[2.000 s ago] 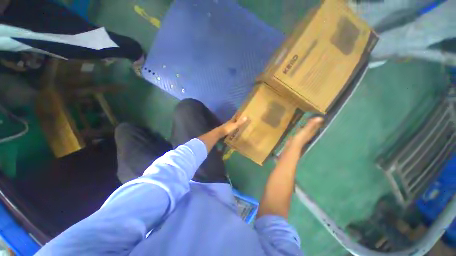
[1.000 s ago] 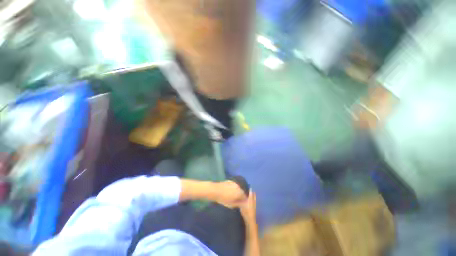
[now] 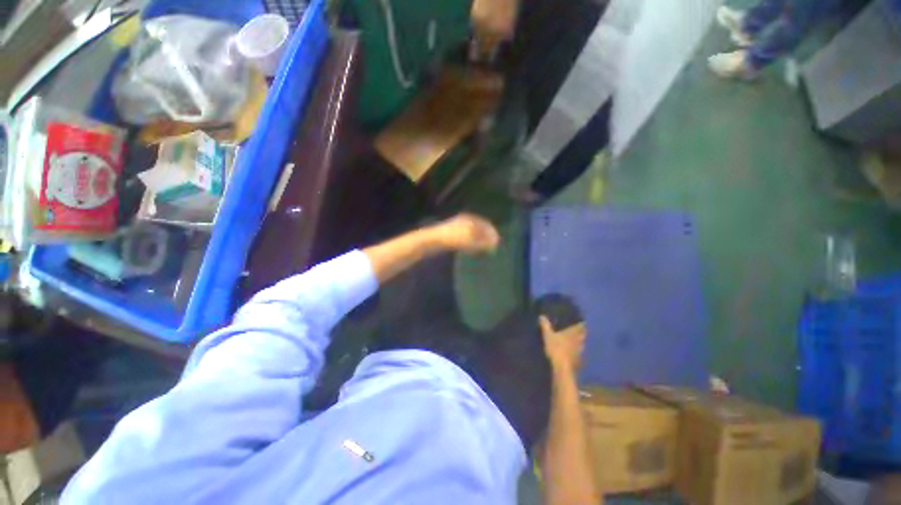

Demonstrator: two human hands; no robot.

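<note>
My left hand [image 3: 468, 234] is held out in front of the dark workbench edge, fingers curled, with nothing visible in it. My right hand [image 3: 564, 345] rests on my dark-trousered knee and holds no object that I can see. Two closed tan cartons, a nearer one [image 3: 617, 434] and another [image 3: 741, 449], stand side by side at the lower right, at the near end of the flat blue trolley deck [image 3: 620, 296].
A blue bench tote [image 3: 259, 168] on the dark workbench [image 3: 321, 148] holds a tub with a red label [image 3: 81, 180], a plastic bag [image 3: 178, 79] and a small white box [image 3: 190, 166]. A wooden stool [image 3: 440, 118] and a person's legs are ahead. Blue crates [image 3: 852, 370] stand right.
The view has swung left towards the bench and sharpened. My hands were at the small carton, then together near my knee; now they are apart, the left one farther forward.
</note>
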